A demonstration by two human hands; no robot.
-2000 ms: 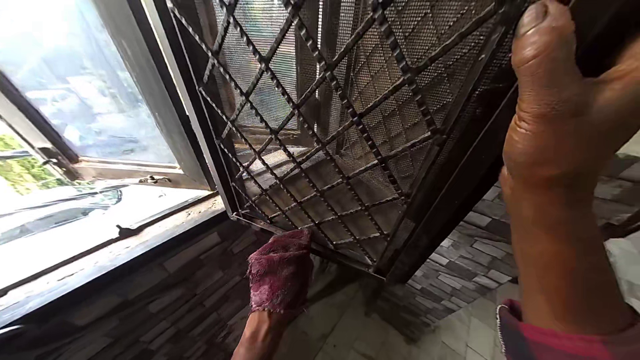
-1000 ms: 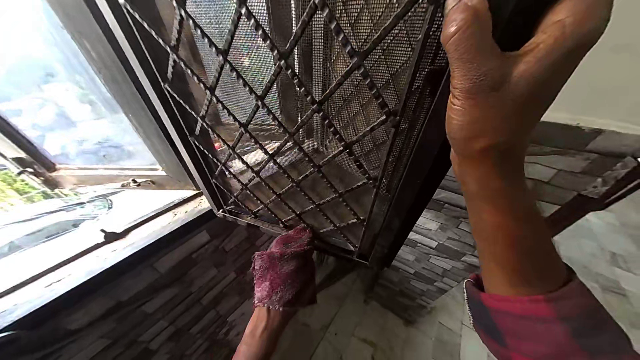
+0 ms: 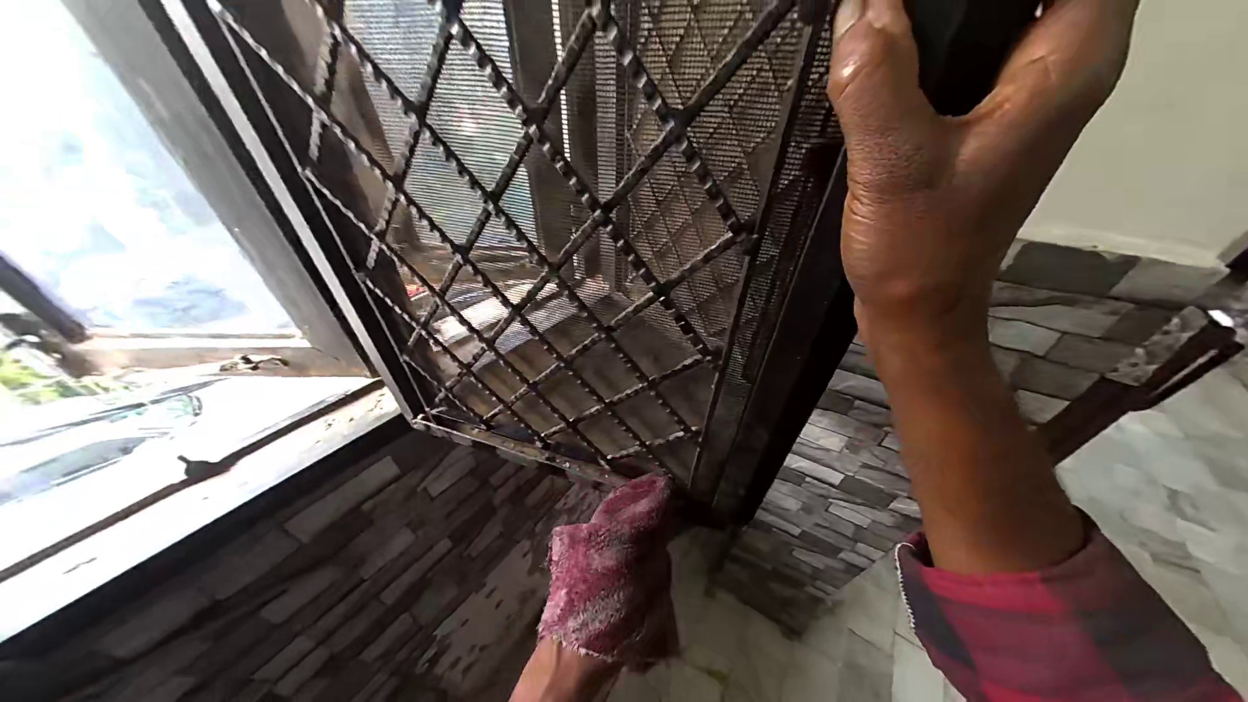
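A hinged window panel with a dark metal lattice grille [image 3: 604, 210] and fine mesh stands swung inward over the sill. My left hand [image 3: 612, 585], mostly covered by a pinkish-red terry cloth [image 3: 609, 570], presses the cloth to the panel's bottom edge near its lower outer corner. My right hand [image 3: 936, 146] grips the dark outer side of the panel's frame [image 3: 795, 361] higher up, thumb toward the grille; some fingertips are out of view or hidden.
The window sill [image 3: 292, 468] runs along the left, with a glass pane [image 3: 175, 195] and its latch [image 3: 253, 362] beyond it. Stone-patterned tiles [image 3: 390, 575] cover the wall below. A dark metal bar [image 3: 1131, 380] juts in at the right, above the pale floor.
My left hand with the cloth has moved slightly right along the panel's bottom edge. My right hand stays on the frame. The view has shifted a little.
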